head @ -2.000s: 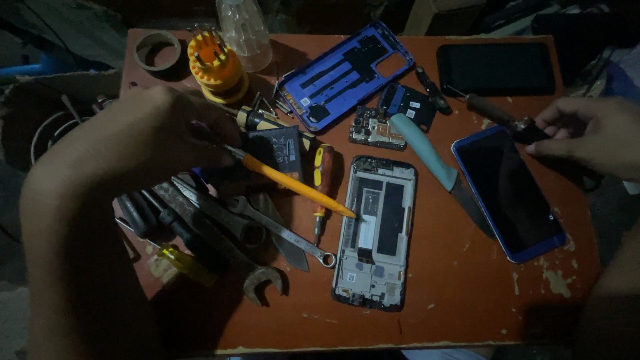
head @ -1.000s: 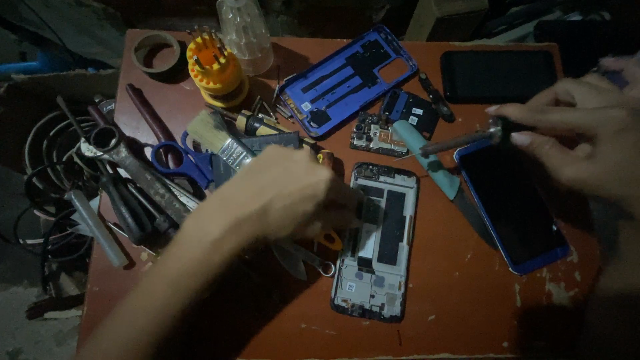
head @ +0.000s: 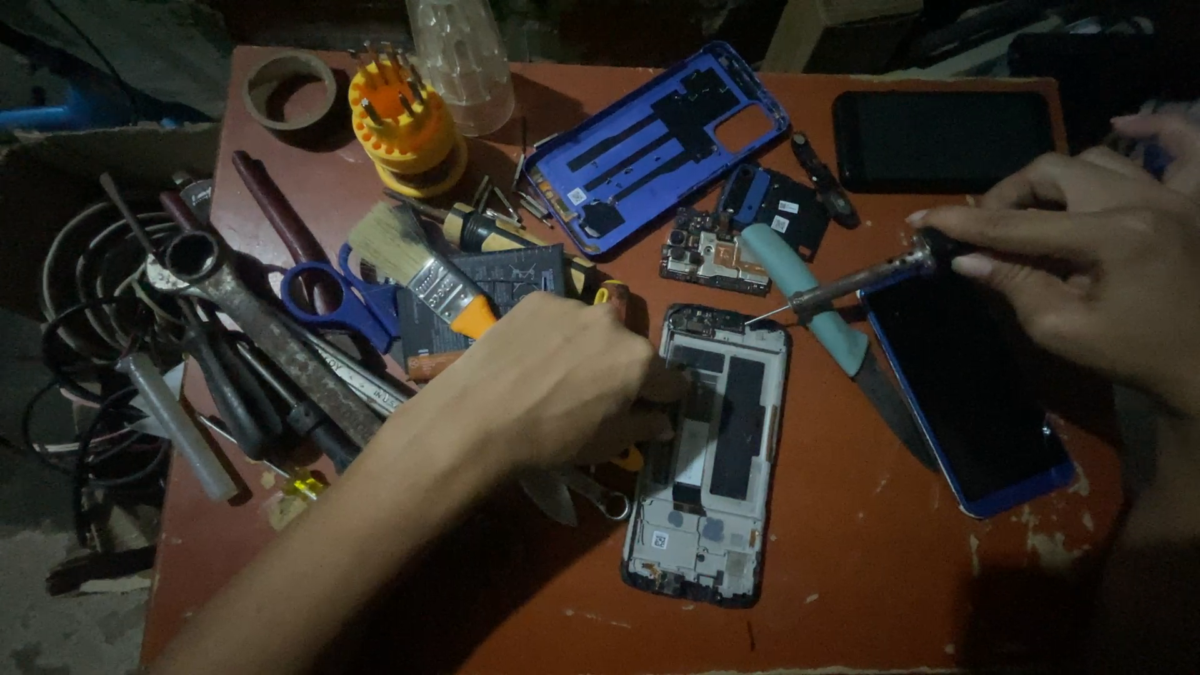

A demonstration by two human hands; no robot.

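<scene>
My right hand (head: 1059, 244) grips a soldering iron (head: 858, 277) by its dark handle. Its thin tip meets or hovers just over the top right of an opened phone frame (head: 741, 525). My left hand (head: 572, 384) is over the left side of that frame, fingertips bent down at its edge; what they grip is hidden. Under this hand runs the orange handle of a paintbrush (head: 441, 286), bristles toward the upper left. A phone circuit board (head: 712, 258) and a teal-handled knife (head: 811, 305) lie above and right of the frame. A blue-edged phone (head: 966, 394) lies below my right hand.
A blue phone back cover (head: 656, 141), a yellow bit holder (head: 403, 122), a tape roll (head: 291, 94) and a black phone (head: 942, 141) lie along the back. Scissors (head: 342, 300), a wrench (head: 272, 328), a phone battery (head: 516, 272) and cables (head: 80, 262) crowd the left.
My left hand has moved down and right to the phone frame; the orange handle no longer points across it. My right hand has brought the iron left, its tip now at the frame's top.
</scene>
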